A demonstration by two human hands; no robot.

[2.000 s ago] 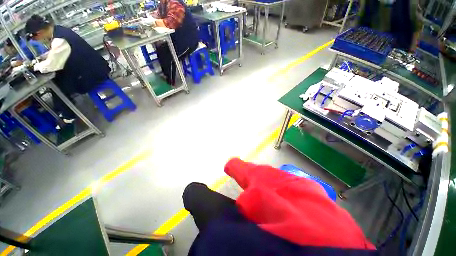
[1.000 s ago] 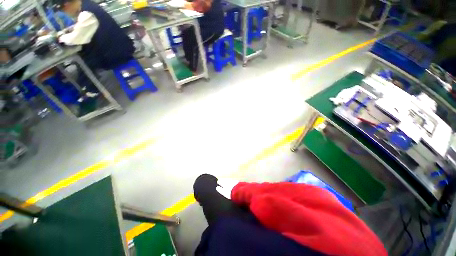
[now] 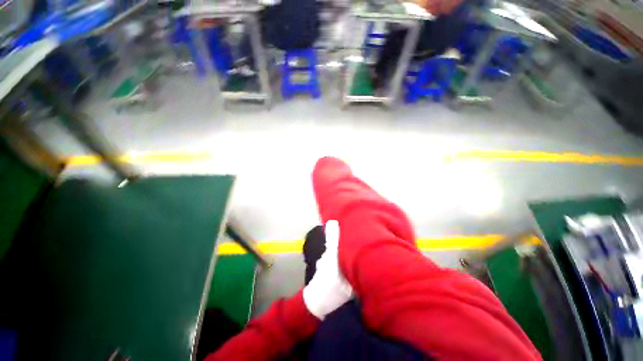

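Observation:
My left hand (image 3: 328, 284), in a white glove, is low at the centre, its fingers pointing up along the side of my red right sleeve. It seems to touch the sleeve; its palm side is hidden, and no held object shows. My right arm in the red sleeve reaches forward, but no right hand shows past the sleeve's end. The green-topped table (image 3: 134, 261) is nearest, to the left of my arms.
Another green table (image 3: 578, 206) with white and silver parts is cut off at the right edge. Green shelves are below both tables. Yellow lines cross the grey floor. Blue stools (image 3: 300, 72) and seated people at benches are along the top, blurred.
The view has swung left, so the left table fills more of it and the right table has moved to the edge. My white-gloved left hand has come into view beside the right sleeve.

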